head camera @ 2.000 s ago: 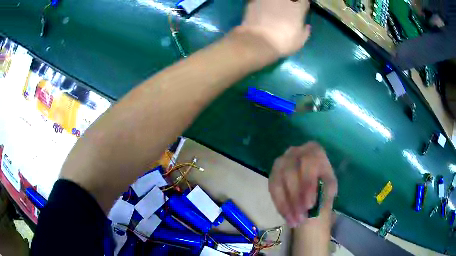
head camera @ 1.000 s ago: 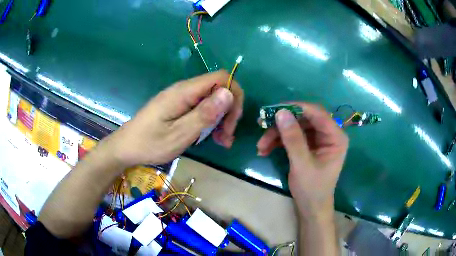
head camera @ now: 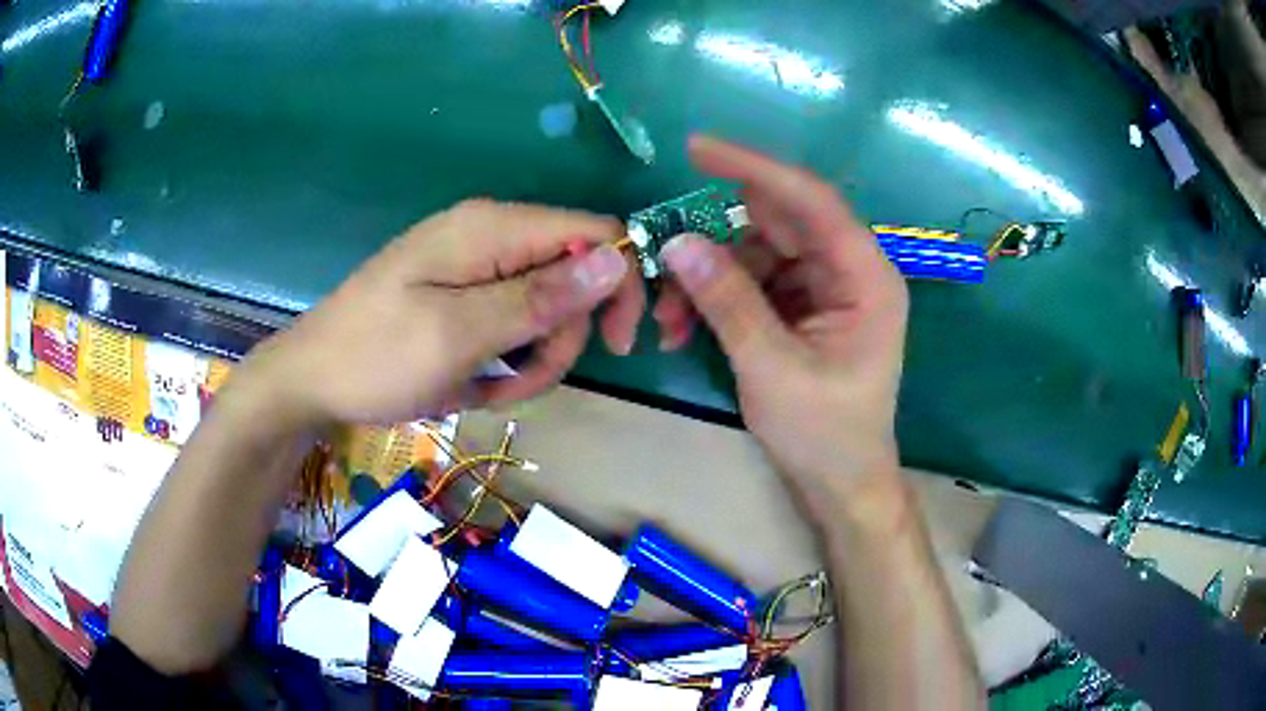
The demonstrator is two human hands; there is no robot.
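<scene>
My left hand (head camera: 458,308) pinches the lead plug end of yellow and red wires at the left edge of a small green circuit board (head camera: 690,220). My right hand (head camera: 794,308) holds that board between thumb and fingers, with its index finger raised. The plug meets the board's pale socket; whether it is fully seated cannot be told. The battery pack on these leads is mostly hidden in my left hand, with a small pale part showing below it.
Blue battery packs (head camera: 535,590) with white pads lie heaped on brown cardboard. The green belt (head camera: 347,153) carries wired packs (head camera: 933,256) and a yellow piece (head camera: 1175,432). A grey metal bracket (head camera: 1111,590) is at lower right, printed sheeting (head camera: 70,458) at left.
My hands have come together, bringing the wire end to the board's edge. The packs and yellow piece on the belt show at shifted places, and the view has moved a little.
</scene>
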